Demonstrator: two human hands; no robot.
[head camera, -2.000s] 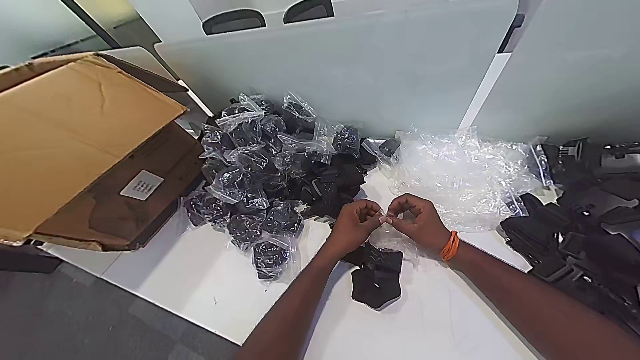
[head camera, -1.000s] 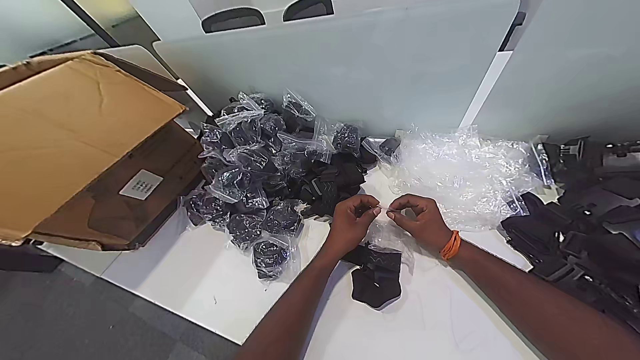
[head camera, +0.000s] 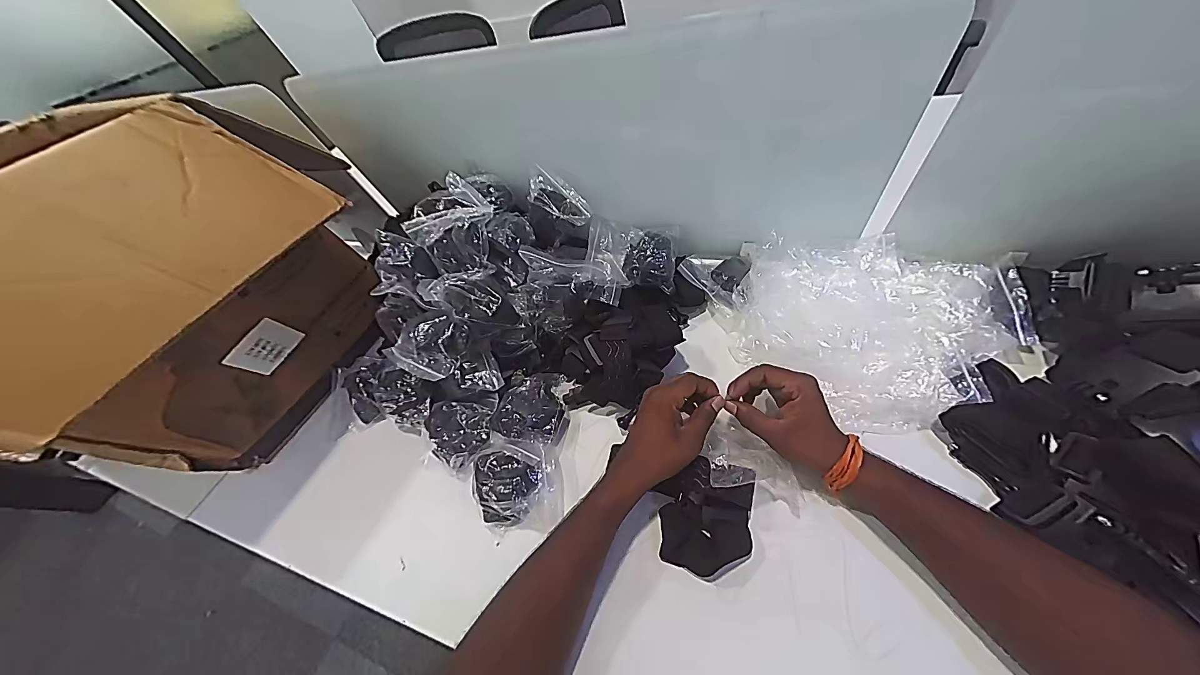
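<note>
My left hand (head camera: 671, 427) and my right hand (head camera: 786, 417) meet at the fingertips, pinching the top edge of a clear plastic zip bag (head camera: 736, 469) that hangs below them. An orange band circles my right wrist. Just under the bag and my left hand, a black fabric item (head camera: 708, 530) lies on the white table (head camera: 375, 534). To the left of my hands are a heap of black items in clear zip bags (head camera: 469, 300) and some loose black items (head camera: 623, 347). What the bag holds, if anything, is unclear.
An open cardboard box (head camera: 159, 281) with a white label stands at the left. Clear plastic bags (head camera: 844, 328) are piled beyond my right hand. Black fabric pieces (head camera: 1097, 441) lie heaped at the far right. A frosted divider panel (head camera: 637, 131) runs behind the table.
</note>
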